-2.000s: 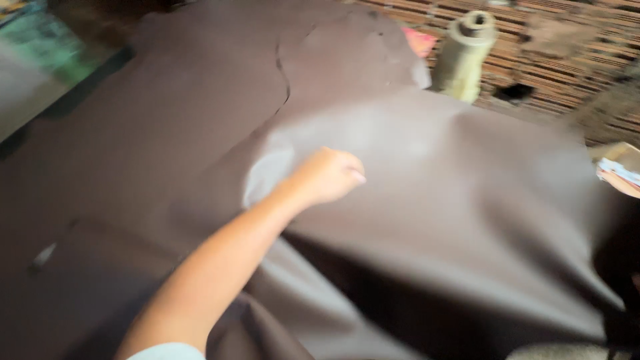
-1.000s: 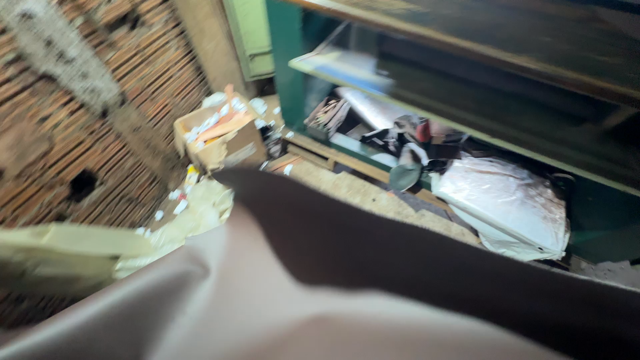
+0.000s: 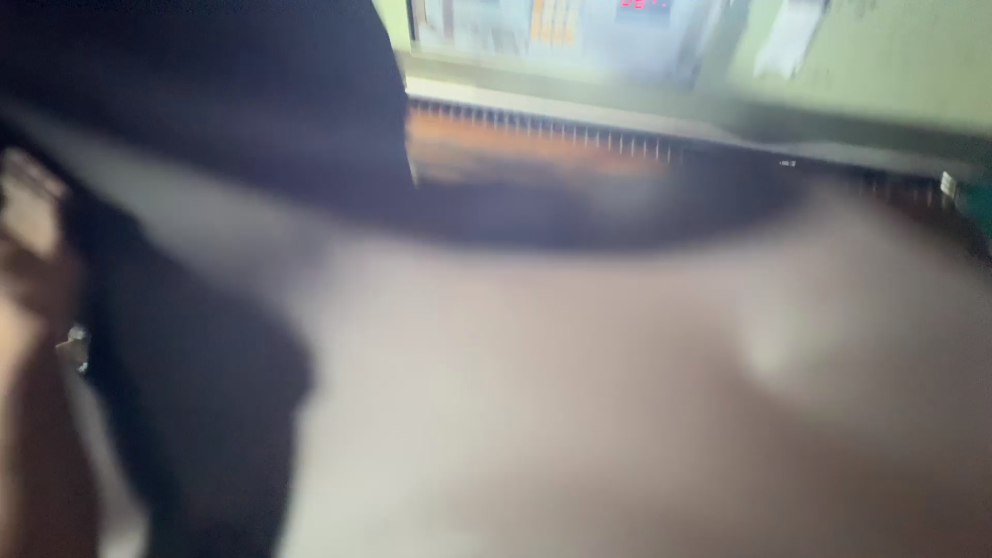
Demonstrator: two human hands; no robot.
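A large sheet of brown-grey leather or similar material (image 3: 542,372) fills the lower middle and right of the head view, blurred, with soft folds and a dark curved upper edge. What appears to be my left hand (image 3: 27,263) is at the left edge, cut off and smeared by motion. Its fingers and any hold on the sheet cannot be made out. Beside it is a small shiny thing (image 3: 76,349), too blurred to name. My right hand is out of view.
A big dark shape (image 3: 209,93) covers the upper left; what it is cannot be told. Behind the sheet are a slatted orange-brown surface (image 3: 527,139), a light panel with a red digital display (image 3: 645,4), and a pale green wall (image 3: 899,62).
The view has swung away from the shelf and cardboard box to the wall with the display. The raised sheet now fills much more of the view.
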